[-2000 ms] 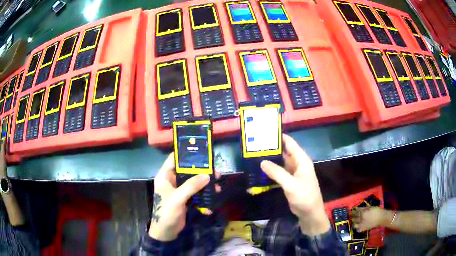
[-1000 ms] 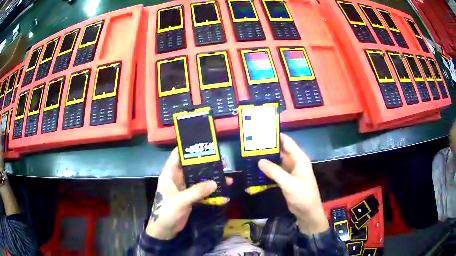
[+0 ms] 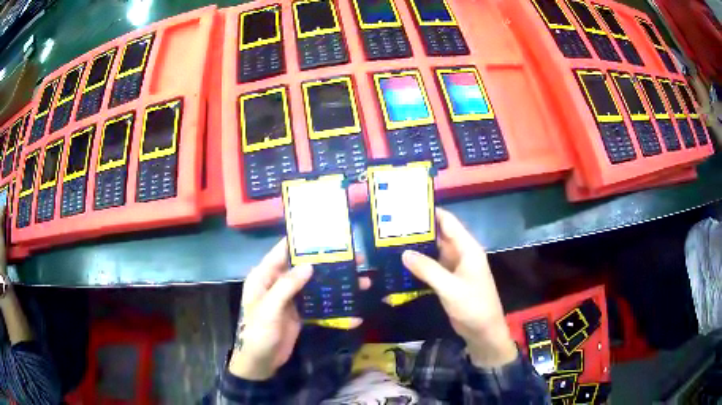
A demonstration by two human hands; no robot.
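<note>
My left hand (image 3: 273,308) holds a black keypad phone (image 3: 320,237) with a yellow frame, its thumb at the upper left of the keys. The phone's screen is white. My right hand (image 3: 463,289) holds a second phone (image 3: 402,207), its thumb on the upper keys. That screen is white with two blue blocks at the left. Both phones are upright side by side at the bench's near edge. Behind them a red-orange foam tray (image 3: 522,150) holds two rows of phones. Two phones in its near row show pink-blue screens; the other screens are dark.
More foam trays with phones lie at left (image 3: 186,71) and right (image 3: 641,178) on the green bench (image 3: 491,217). A red bin (image 3: 598,312) at lower right holds jumbled phones. A person's forearm (image 3: 14,312) shows at the left edge.
The left phone's screen has gone from dark with a small picture to fully white, and my left thumb has moved up the keys. The other worker's hand has left the red bin.
</note>
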